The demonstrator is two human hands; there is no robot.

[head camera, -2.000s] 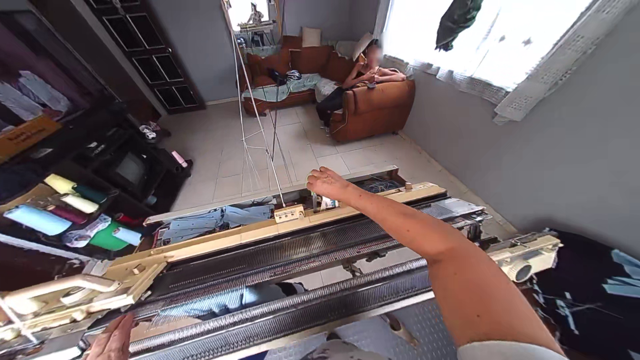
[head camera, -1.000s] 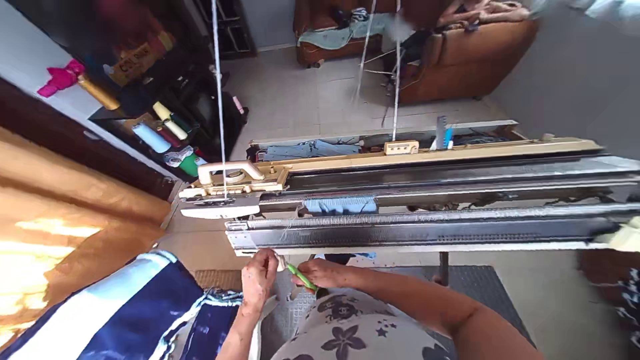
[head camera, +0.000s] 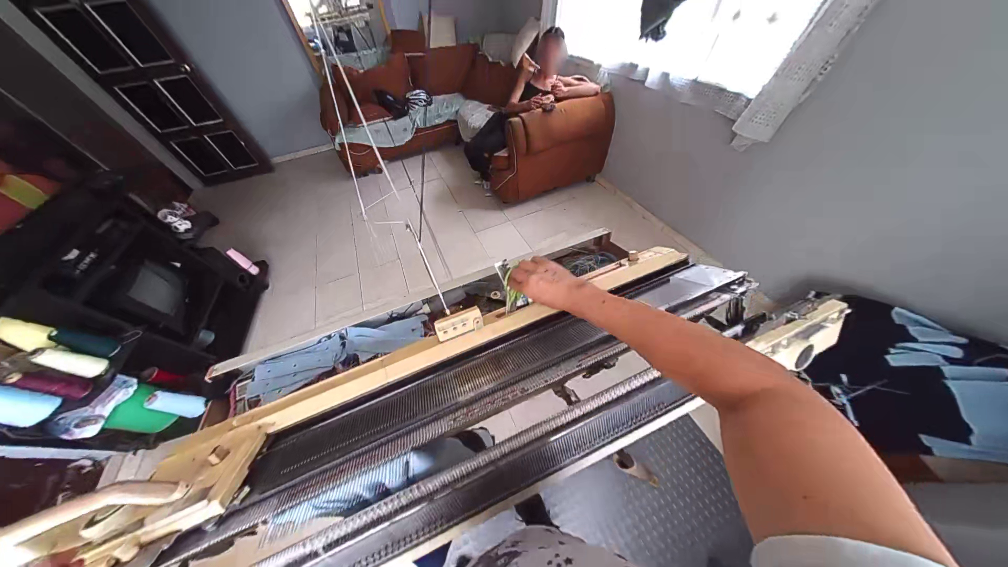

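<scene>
My right hand reaches over the far rail of a knitting machine, its fingers closed on a slim green object whose exact kind is unclear. The beige yarn-mast block stands on that rail to the left of the hand. Two needle beds, the back one and the front one, run diagonally below my forearm. At the lower left rests the beige carriage with its curved handle. Light blue knitted fabric shows under and between the beds. My left hand is out of view.
Behind the rail lies a tray with blue fabric and loose items. Yarn cones stand at left, beside a black cabinet. Another person sits on the brown sofa. Dark and light blue fabric lies at right.
One second ago both my hands were together at the front of the machine with a green-handled object. My right hand has since moved to the far rail; my left has left the view, which has swung.
</scene>
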